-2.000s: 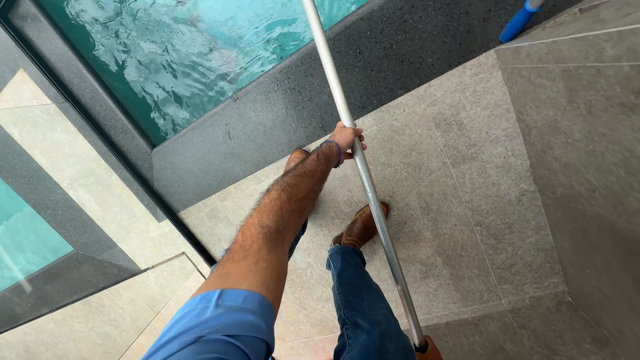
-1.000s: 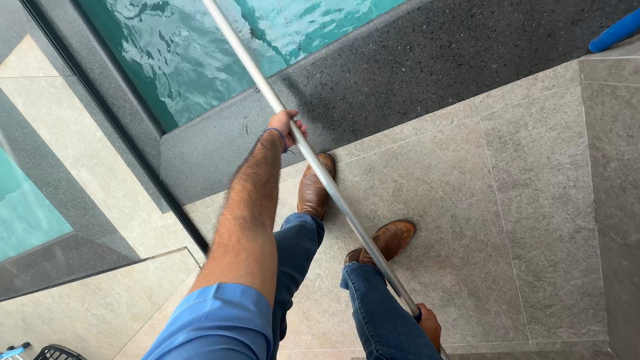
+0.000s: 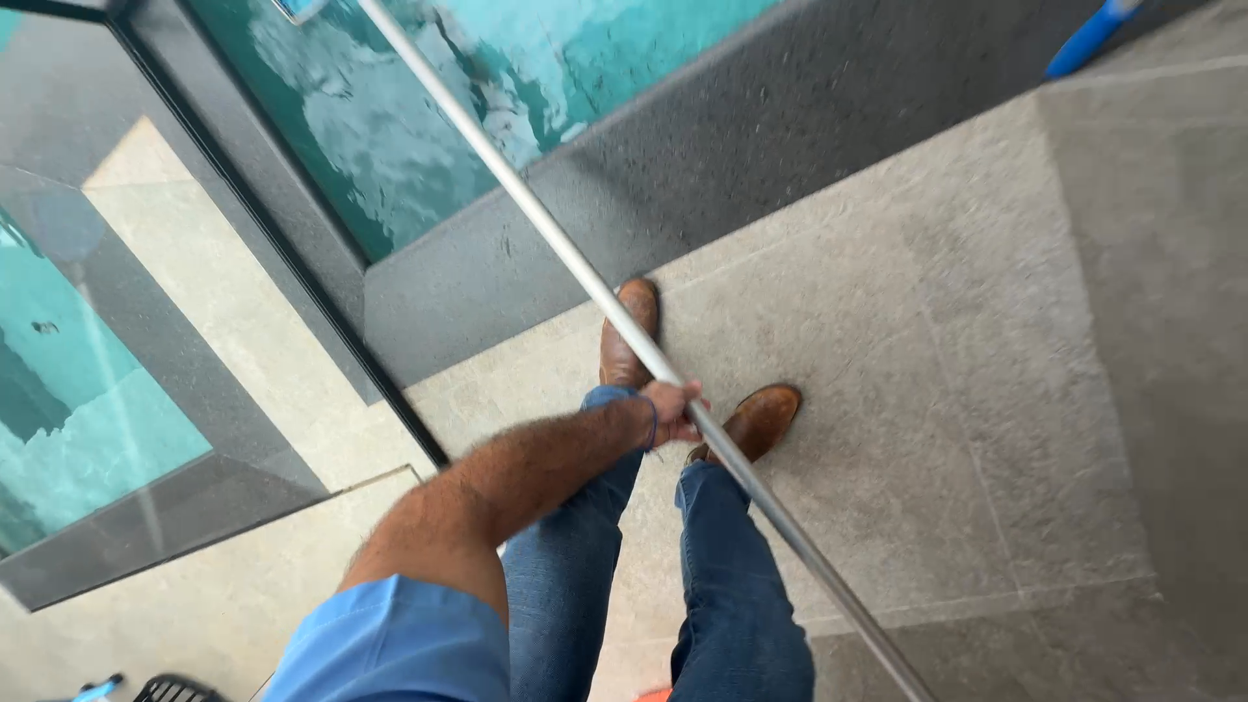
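A long metal pole (image 3: 575, 258) runs slantwise across the view, from the pool water at the upper left to the bottom edge right of centre. My left hand (image 3: 673, 414) is closed around its middle, above my brown leather boots. At the top, part of a blue and white pool tool (image 3: 300, 8) shows over the water; whether it joins the pole cannot be seen. My right hand is out of view, and so is the pole's lower end.
Dark stone coping (image 3: 682, 175) borders the pool water (image 3: 390, 127). A black-edged glass panel (image 3: 283, 239) stands at the left. A blue handle (image 3: 1087, 44) lies at the upper right. A black slatted plastic item (image 3: 175, 688) shows at the lower left, on the tiled floor.
My left hand has come back from over the coping to above my boots, still around the pole. My right hand, seen at the pole's lower part a second ago, has left the view.
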